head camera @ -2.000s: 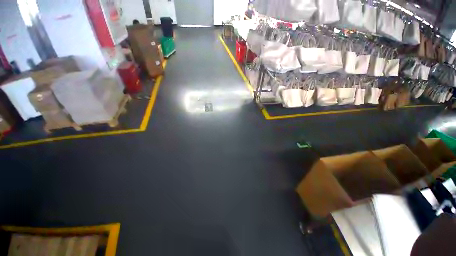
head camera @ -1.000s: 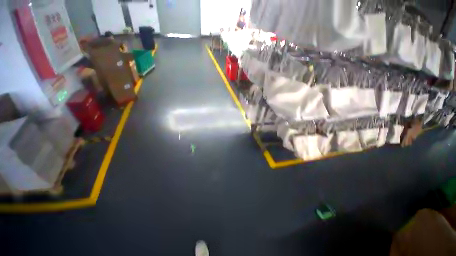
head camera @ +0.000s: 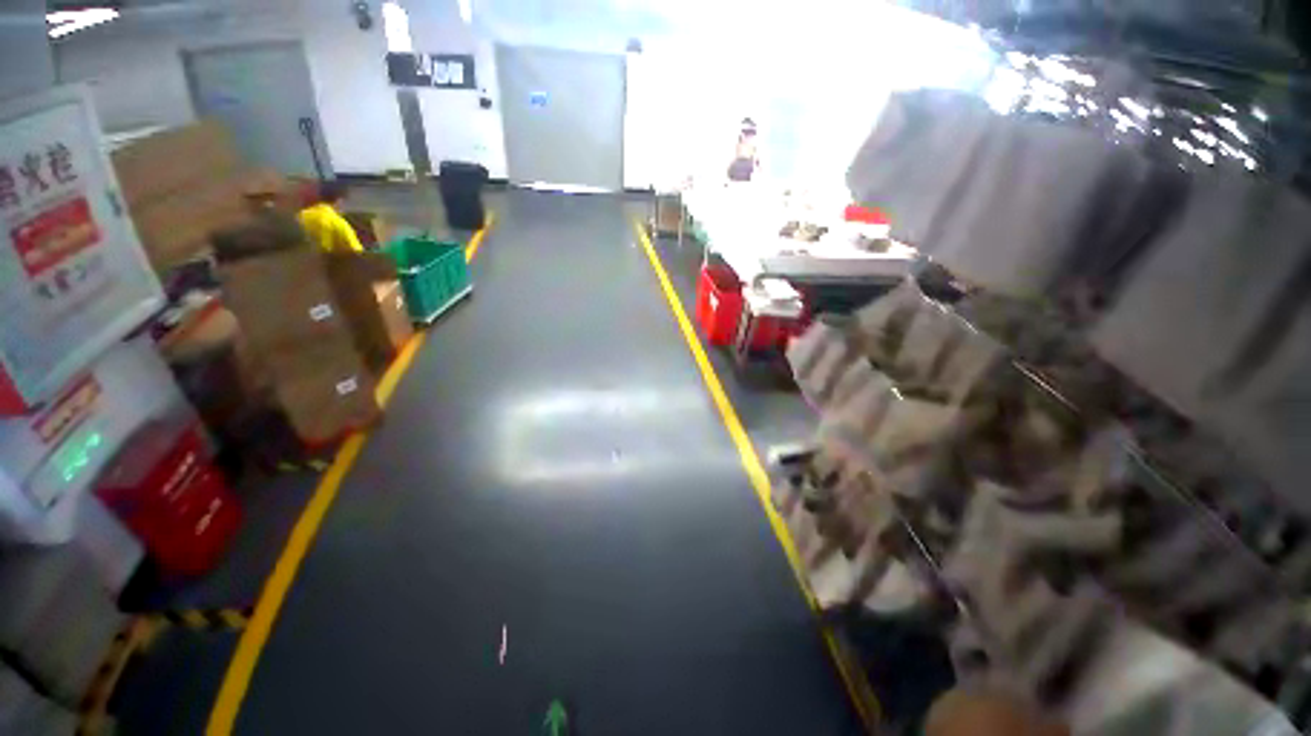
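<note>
Hanging bags (head camera: 1064,561) in beige and grey, blurred, fill the right side in several rows on a rack, close beside the aisle. A blurred brownish rounded shape (head camera: 992,712) is cut off by the bottom edge in front of the lowest bags. It may be part of my right hand or arm, but its fingers and any grip cannot be made out. My left hand is out of the picture.
Yellow lines (head camera: 705,345) edge the grey aisle floor (head camera: 604,546). Left are a red box (head camera: 173,496), cartons (head camera: 295,338), a green cart (head camera: 431,281) and a person in yellow (head camera: 331,226). Right are red bins (head camera: 719,305) and a white table (head camera: 834,259); another person (head camera: 745,151) is behind.
The view has moved forward along the aisle. The hanging bags and the left-hand cartons are closer. The open cartons and white items at the lower right have left the view.
</note>
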